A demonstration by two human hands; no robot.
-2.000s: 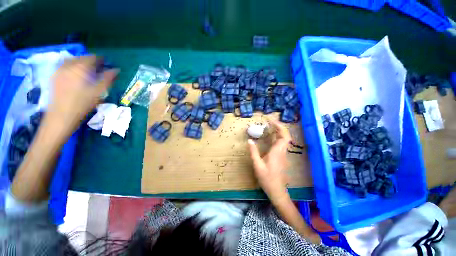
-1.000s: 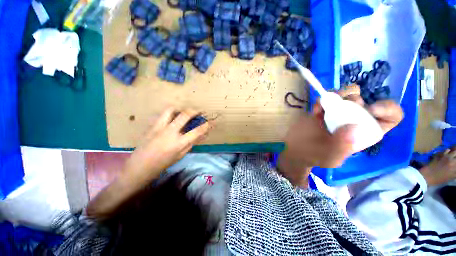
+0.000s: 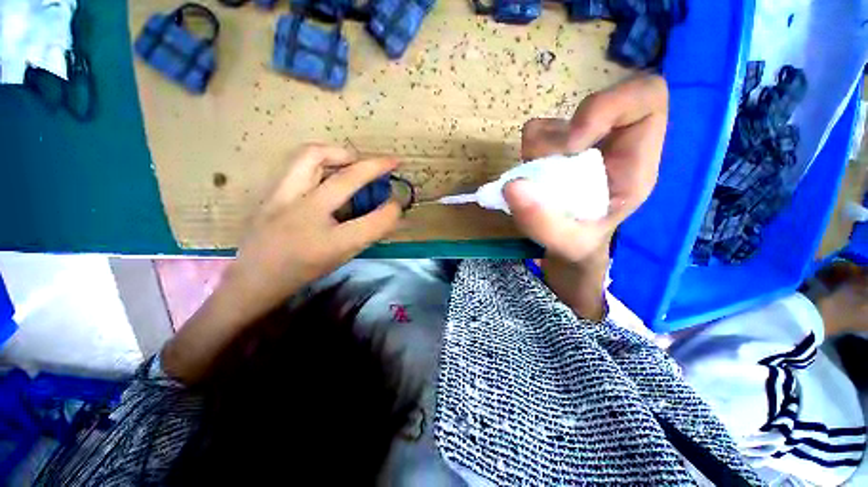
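Observation:
My left hand (image 3: 324,204) holds a small dark plaid mini bag (image 3: 369,196) low over the near part of the cardboard board (image 3: 257,119). The bag's thin black loop handle (image 3: 404,192) points right. My right hand (image 3: 604,157) grips a white glue bottle (image 3: 562,185), lying sideways. Its long thin nozzle points left, and its tip is close to the loop; whether they touch cannot be told. Several other plaid bags (image 3: 311,50) lie at the board's far edge, some cut off by the picture's top.
A blue bin (image 3: 690,181) with more plaid bags stands right of the board. A white crumpled cloth (image 3: 36,38) and dark loops (image 3: 69,87) lie on the green surface (image 3: 81,185) at left. Another person's striped white sleeve (image 3: 790,390) is at lower right.
The right hand has lowered and turned the bottle, bringing its nozzle beside the bag's loop. The left hand keeps holding the bag. The view has shifted nearer the board's front edge.

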